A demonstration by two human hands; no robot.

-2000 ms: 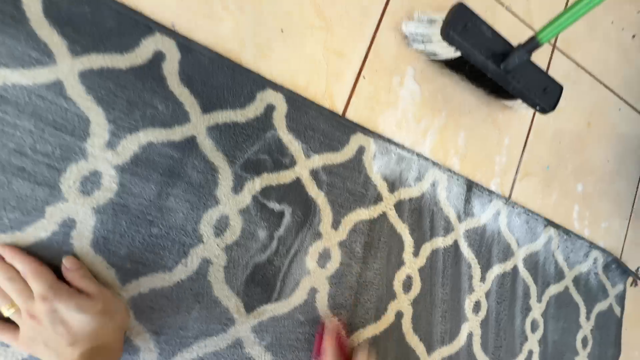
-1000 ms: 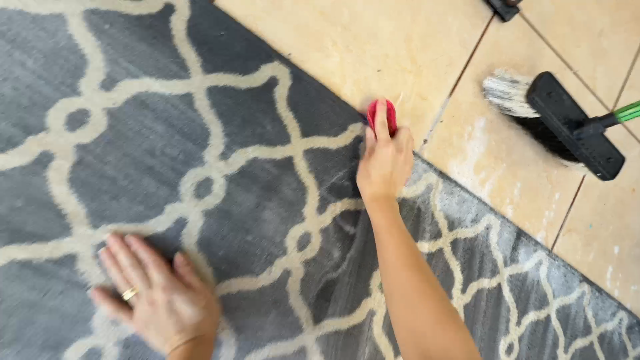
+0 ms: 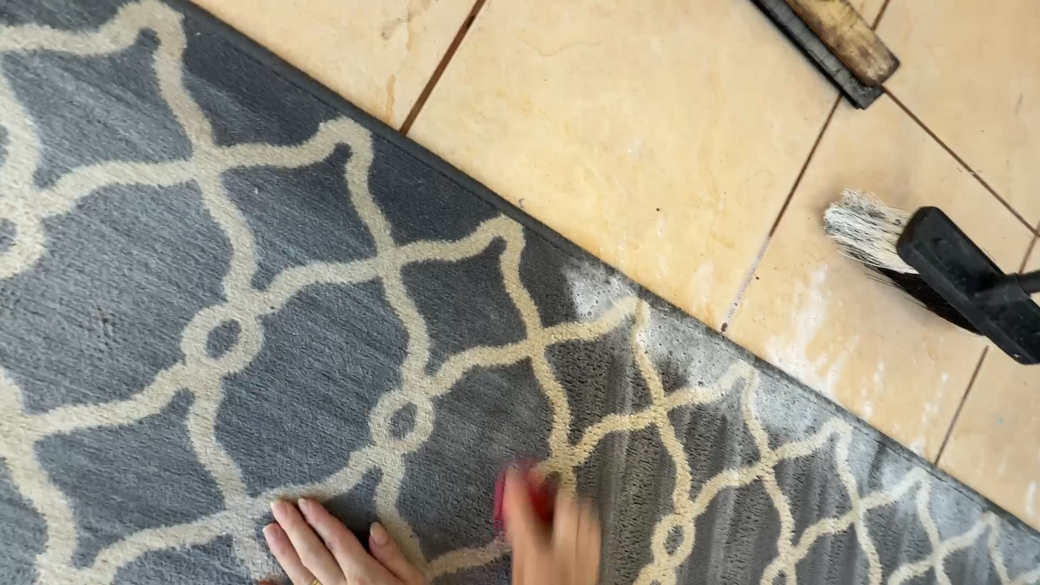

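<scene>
A grey rug with a cream lattice pattern fills the left and lower part of the head view. My left hand lies palm down on it at the bottom edge, holding nothing, with a ring partly in sight. To its right, my right hand is closed on a red object against the pile. Motion blur and my fingers hide most of that object, so its kind cannot be told. Whitish residue covers the rug along its edge, and darker, streaked pile lies right of my right hand.
Beige floor tiles border the rug's diagonal edge, with white smears near it. A broom head with black and white bristles lies at the right. At the top right is a squeegee-like tool with a worn wooden part and a black strip.
My right hand, with the red object, has come back from the rug's edge towards the bottom of the view. My left hand stays flat on the rug. The view has shifted.
</scene>
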